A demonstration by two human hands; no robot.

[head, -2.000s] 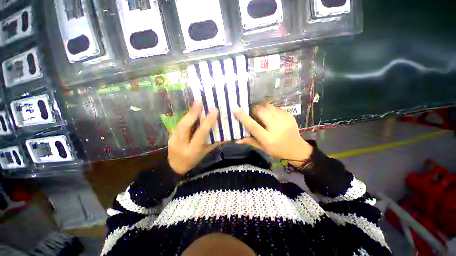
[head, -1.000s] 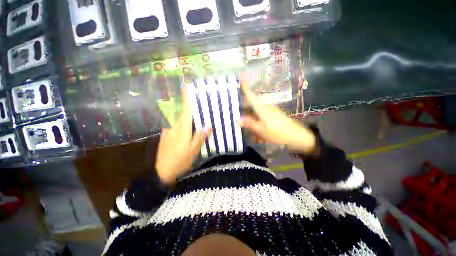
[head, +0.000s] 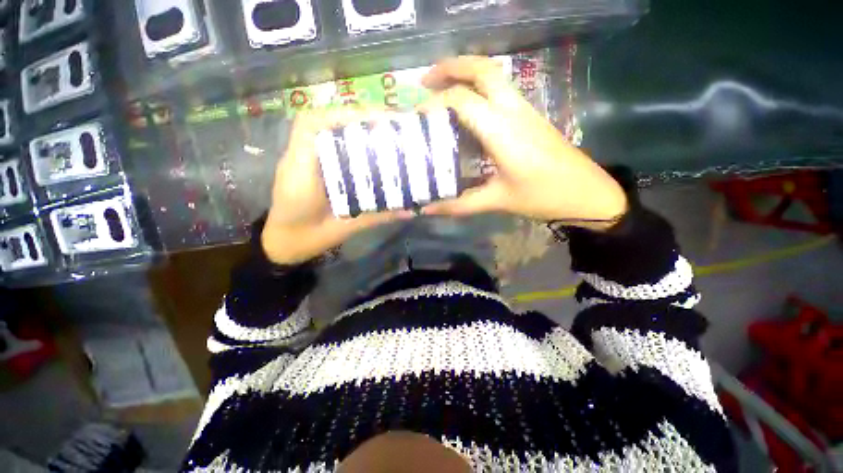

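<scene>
A row of handsets on edge (head: 390, 161), seen as white and dark stripes, is held between my two hands near the bench's front edge. My left hand (head: 305, 194) is on its left side. My right hand (head: 527, 152) is on its right side, with fingers bent over the far right corner and the thumb along the near side. The row looks short and foreshortened, as if tilted up. The far fingertips of my left hand are hard to make out in the glare. The clear printed work mat (head: 208, 189) lies beneath and beyond them.
A clear blister tray (head: 518, 28) with white handset backs lies beyond the mat. A filled side tray (head: 116, 175) is at left. The green bench surface (head: 721, 111) extends right, with a bright reflection. Red plastic items (head: 795, 356) are below right; a pale boxy item (head: 139, 365) is below left.
The row, earlier lying long towards my body, now appears shorter and tilted. My right hand has moved farther over its far corner. The trays have shifted upward in view.
</scene>
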